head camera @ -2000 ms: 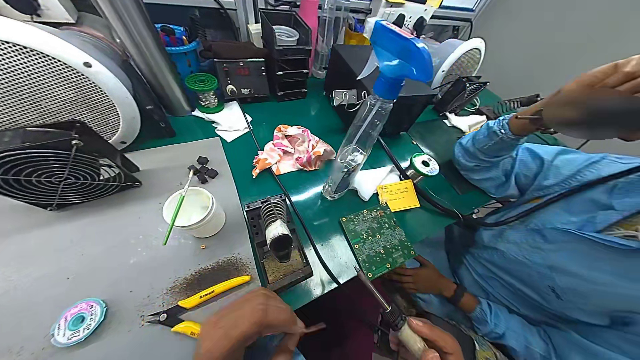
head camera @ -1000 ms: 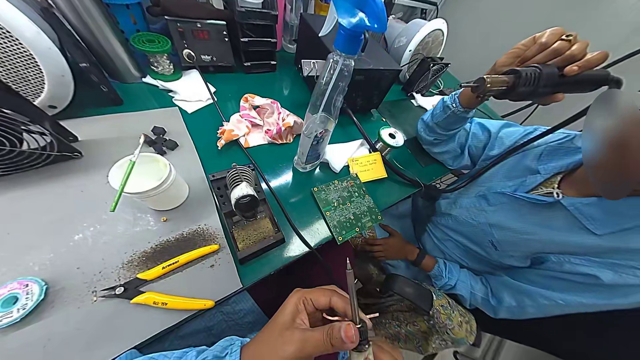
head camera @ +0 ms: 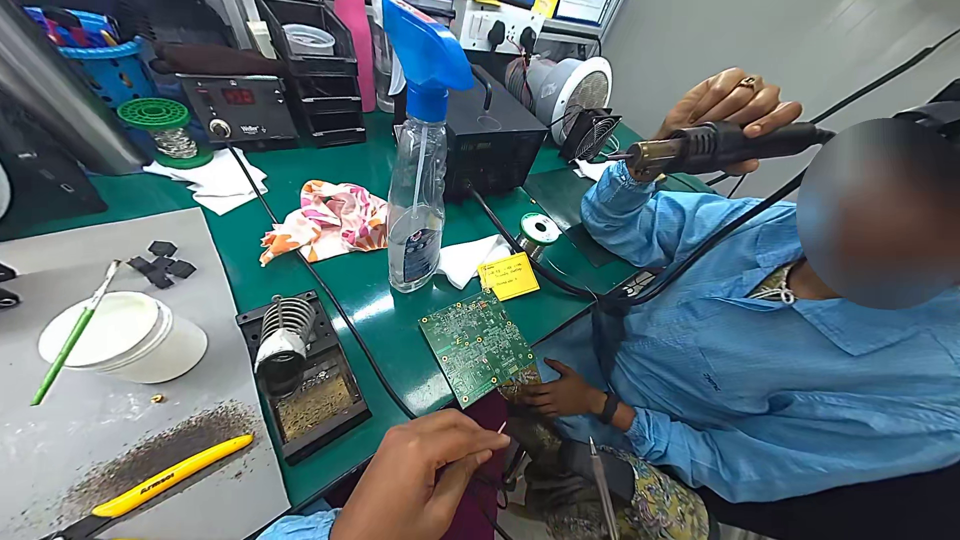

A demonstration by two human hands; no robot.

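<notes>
My left hand is at the bottom centre, thumb and forefinger pinched on a small thin pale piece whose kind I cannot tell. To its right a soldering iron points upward, its handle below the frame edge; my right hand is out of view. Beyond my left hand, a green circuit board lies at the bench edge, beside a yellow note. An iron stand with a metal coil and a tray of brass-coloured material stands left of the board.
A co-worker on the right holds up a black hot-air handpiece, its cable crossing the bench. Around are a spray bottle, a solder spool, a cloth, a white tub with a brush across it, and yellow-handled cutters.
My left hand, near the iron's tip a second ago, is now left of it and apart from it. My right hand, seen around the iron's handle two seconds ago, has left the view.
</notes>
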